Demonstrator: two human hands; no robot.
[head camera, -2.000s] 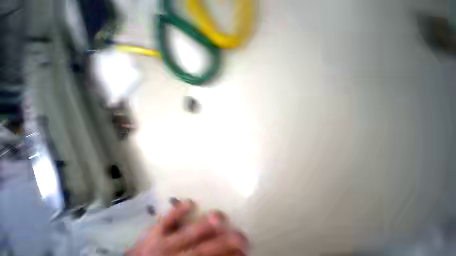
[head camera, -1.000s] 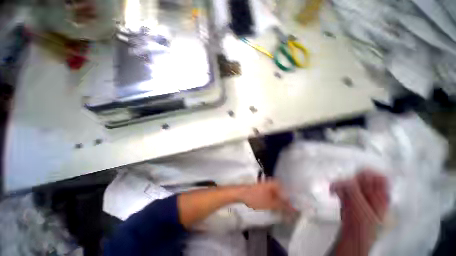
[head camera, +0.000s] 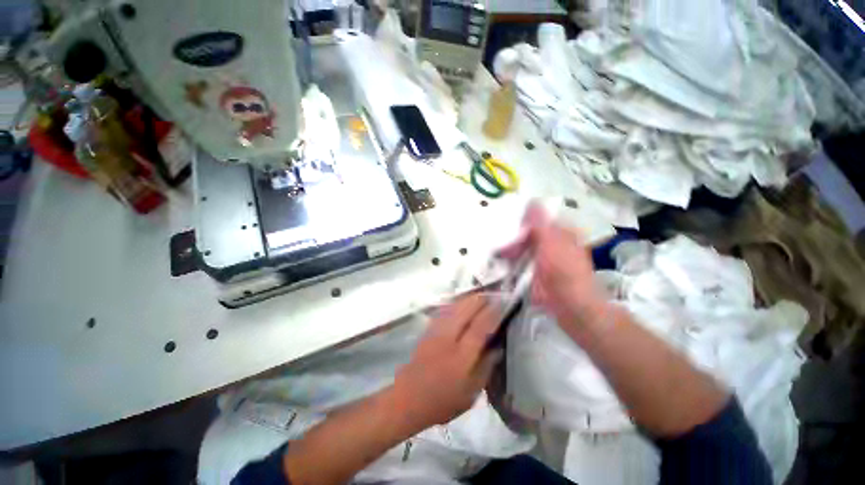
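Note:
My left hand (head camera: 450, 355) and my right hand (head camera: 561, 260) are close together at the table's front edge, right of the machine. Both are shut on a white garment (head camera: 517, 277), which is blurred and bunched between them; part of it hangs below the edge. My fingertips are partly blurred. The sewing machine head (head camera: 213, 76), with its blue oval badge and cartoon sticker, stands at the upper left. The shiny machine bed (head camera: 313, 218) below it has no cloth on it.
Scissors (head camera: 493, 176) with yellow and green handles and a black phone (head camera: 415, 131) lie right of the machine. A grey control panel (head camera: 452, 28) stands behind. White garments (head camera: 664, 95) are piled at the upper right; more white cloth (head camera: 673, 313) lies beside the table's right front.
The view has shifted, now showing the machine head and large garment pile. My hands have come together and up to the table's front edge, with white cloth between them.

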